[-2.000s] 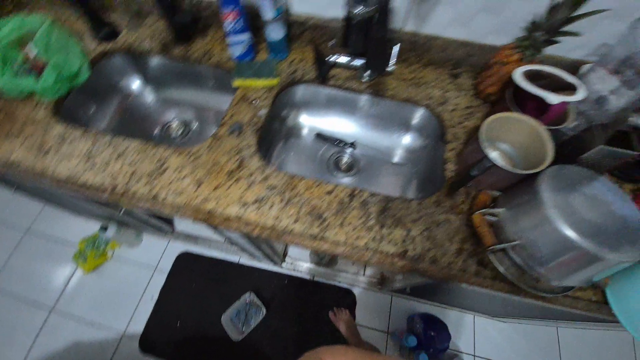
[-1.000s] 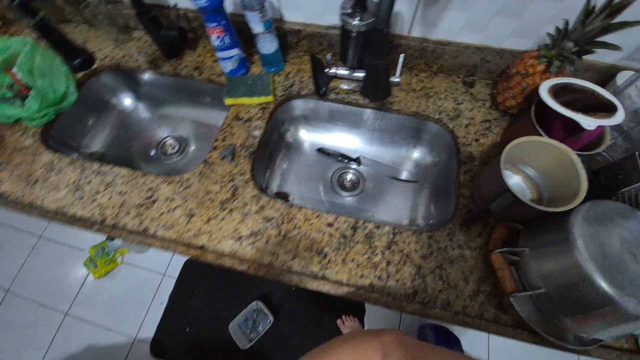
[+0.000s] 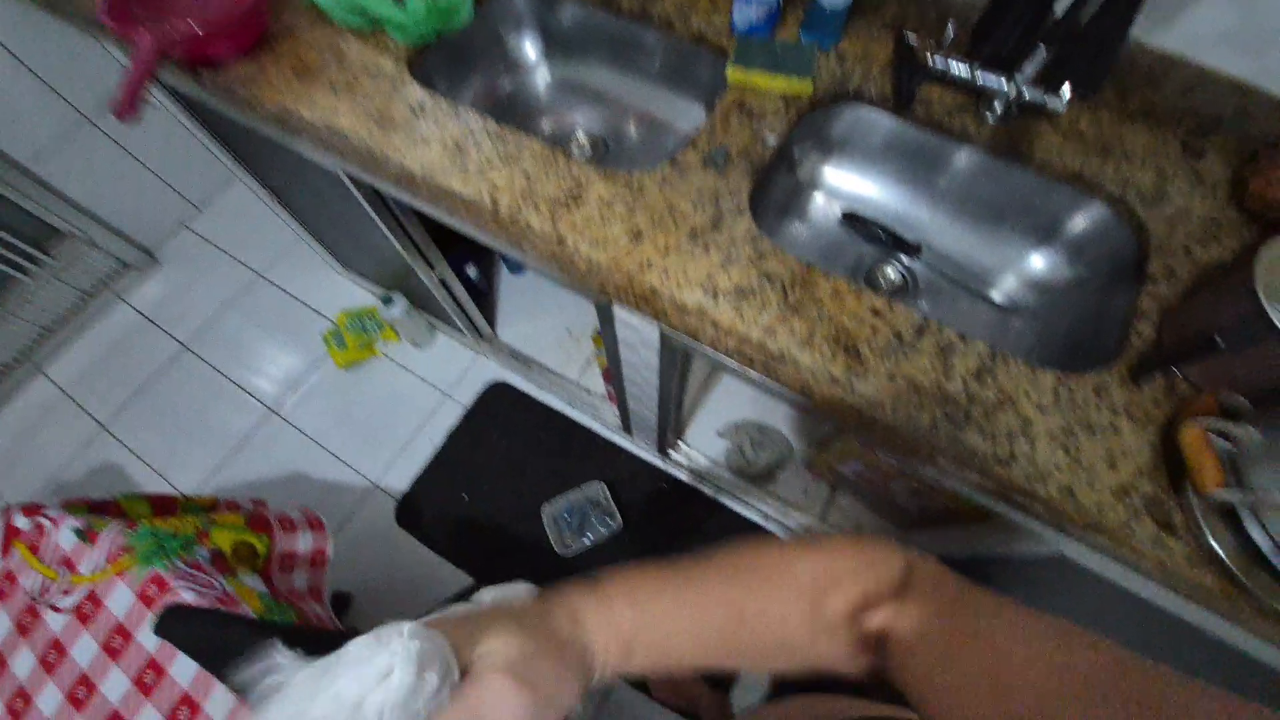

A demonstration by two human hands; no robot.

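Observation:
My right arm reaches in from the lower right, and my right hand [image 3: 515, 650] is blurred at the bottom. It appears closed on a crumpled white plastic bag [image 3: 370, 675], beside a red-and-white checked cloth [image 3: 90, 620] with a fruit print. My left hand is not visible. Above lie two steel sinks in a granite counter. A dark-handled utensil [image 3: 880, 235] rests in the right sink [image 3: 1060, 225]; the left sink [image 3: 620, 80] is beside it. A yellow and green sponge [image 3: 770, 68] lies behind them, near the faucet [image 3: 1000, 85].
A clear plastic container [image 3: 582, 517] sits on a black mat [image 3: 475, 485]. A yellow package [image 3: 358, 336] lies on the tiles. The cabinet below the counter [image 3: 600, 260] is partly open. A pink pan-like vessel [image 3: 190, 30] overhangs the counter's left end, near a green bag [image 3: 400, 12].
The view has swung left and down. My right arm now stretches across the bottom, and the hand, white bag and checked cloth have come into view. The utensil remains in the right sink.

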